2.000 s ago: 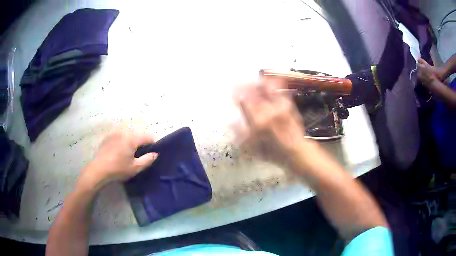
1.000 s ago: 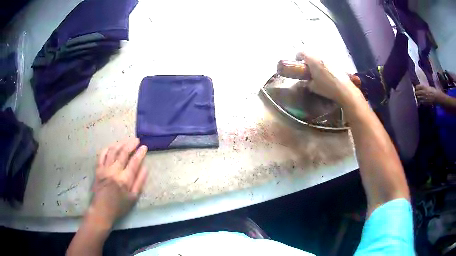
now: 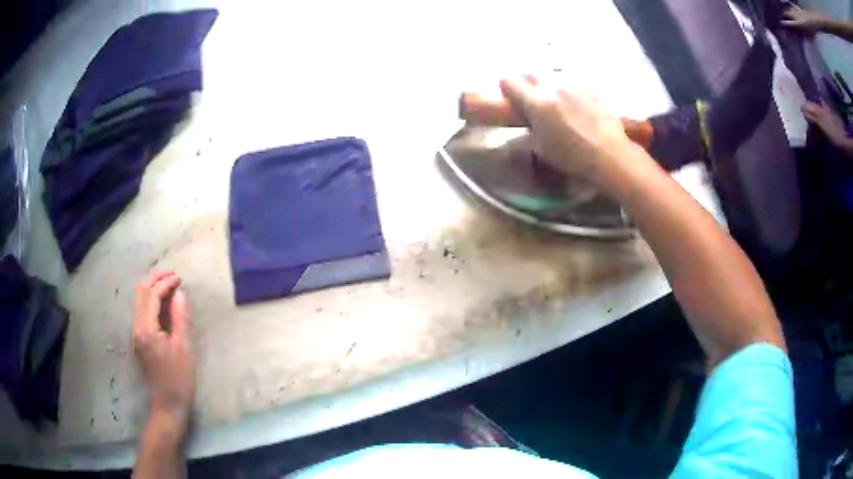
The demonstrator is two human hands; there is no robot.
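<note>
A navy-purple pocket piece (image 3: 304, 206) lies flat on the white pressing table, its rounded corners away from me and a grey strip along its near edge. My left hand (image 3: 165, 323) rests on the table to the left of the piece, not touching it, fingers loosely curled with a gap at the thumb and nothing held. My right hand (image 3: 566, 126) is closed around the orange-brown handle of the steam iron (image 3: 496, 178), right of the piece. The iron's pointed tip faces left toward the piece. My palm and fingers hide the middle of the handle.
A fanned navy and grey pile (image 3: 126, 122) lies upper left, a darker pile (image 3: 33, 341) at the left edge beside clear plastic (image 3: 19, 187). A wrapped dark hose (image 3: 725, 126) runs right from the iron. Another person's hands (image 3: 823, 122) show at the far right.
My right hand went onto the iron handle, and the iron has since shifted slightly left. My left hand let go of the piece and moved left, away from it. The piece was turned and laid flat.
</note>
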